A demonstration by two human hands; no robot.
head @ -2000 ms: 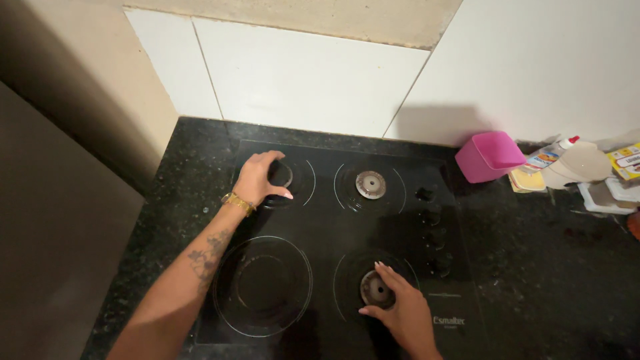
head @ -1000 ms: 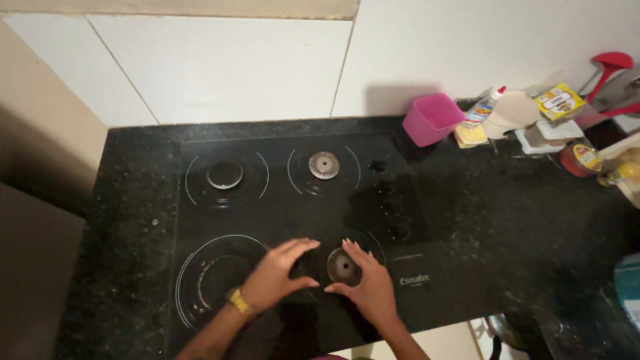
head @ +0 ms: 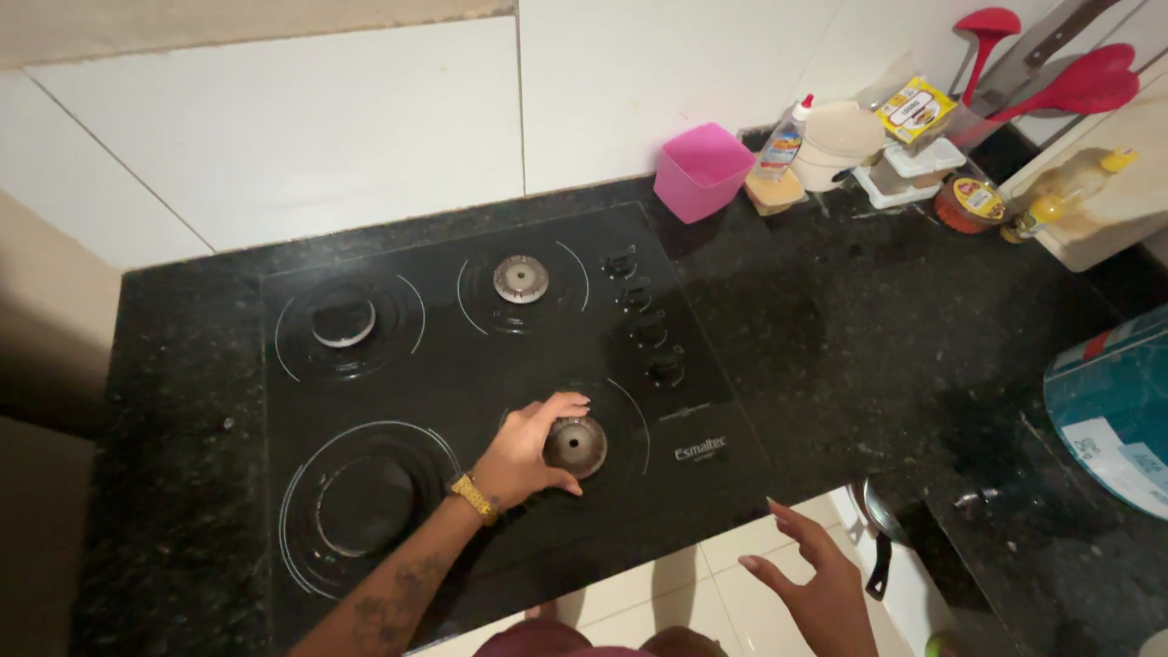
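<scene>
My left hand (head: 529, 452), with a gold watch at its wrist, curves its thumb and fingers around the left side of the front right burner (head: 578, 447) on the black glass cooktop (head: 456, 383); whether it grips the burner I cannot tell. This burner shows a bare metal ring with a central hole. Off the cooktop's front edge, my right hand (head: 812, 575) is held with thumb and fingers apart, holding nothing. A black cap covers the back left burner (head: 344, 321). The back right burner (head: 521, 278) has a bare metal top. Dark knobs (head: 650, 329) line the right side.
Along the wall stand a pink square container (head: 703, 173), a bottle with a red tip (head: 785, 141), plastic tubs (head: 835, 146) and red utensils (head: 1086, 87). A teal container (head: 1113, 411) is at the right. A pan (head: 878, 520) lies below the counter edge.
My left hand has gone from the back left burner to the front right one. My right hand has left the front right burner and moved off to the right. The view has shifted right.
</scene>
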